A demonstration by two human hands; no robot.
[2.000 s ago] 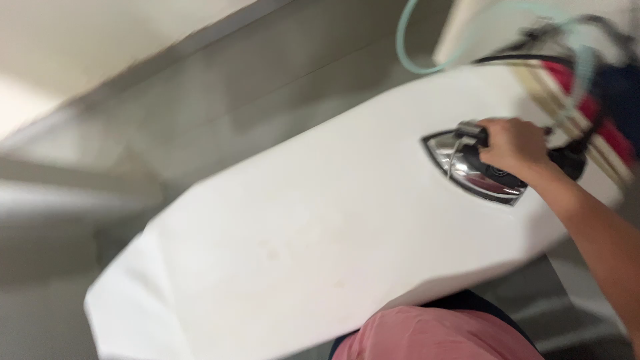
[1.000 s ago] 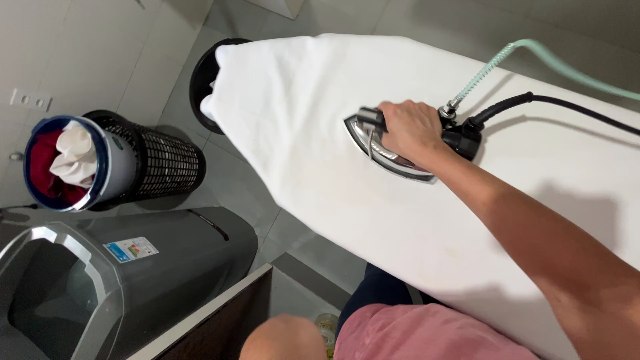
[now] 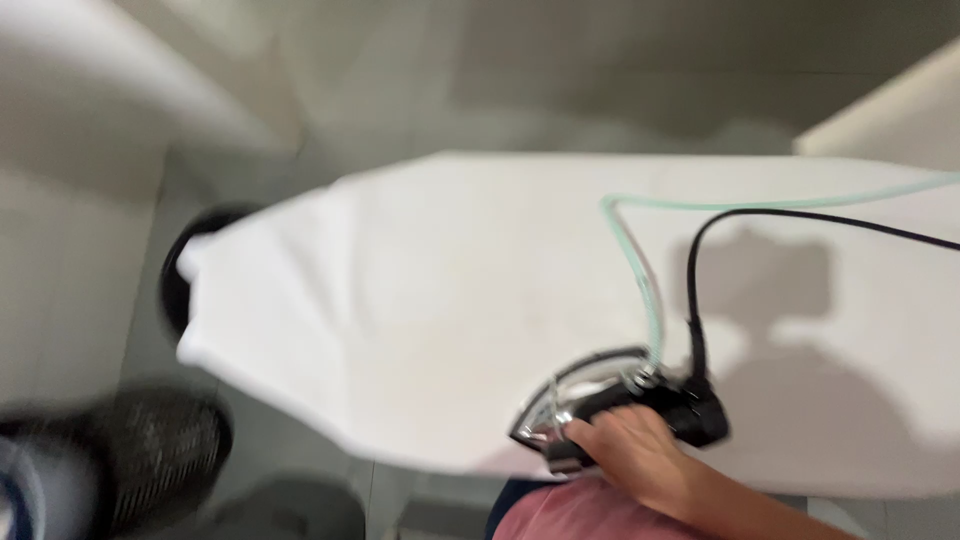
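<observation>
My right hand (image 3: 637,454) grips the black handle of a steam iron (image 3: 600,397) at the near edge of the ironing board. The iron has a shiny metal body, and its tip points left. A pale green hose (image 3: 637,270) and a black power cord (image 3: 694,285) rise from its rear and run off to the right. Under it lies white cloth (image 3: 465,300) that covers the board, with soft creases towards the narrow left end. My left hand is out of view.
A black round object (image 3: 176,285) shows beneath the board's left end. At the lower left are a dark perforated basket (image 3: 169,450) and a blurred grey container (image 3: 56,480). A pale edge (image 3: 892,112) juts in at the upper right, above grey floor tiles.
The iron, still in my right hand, has moved from the middle of the board to its near edge. The view has shifted. My left hand is not seen now.
</observation>
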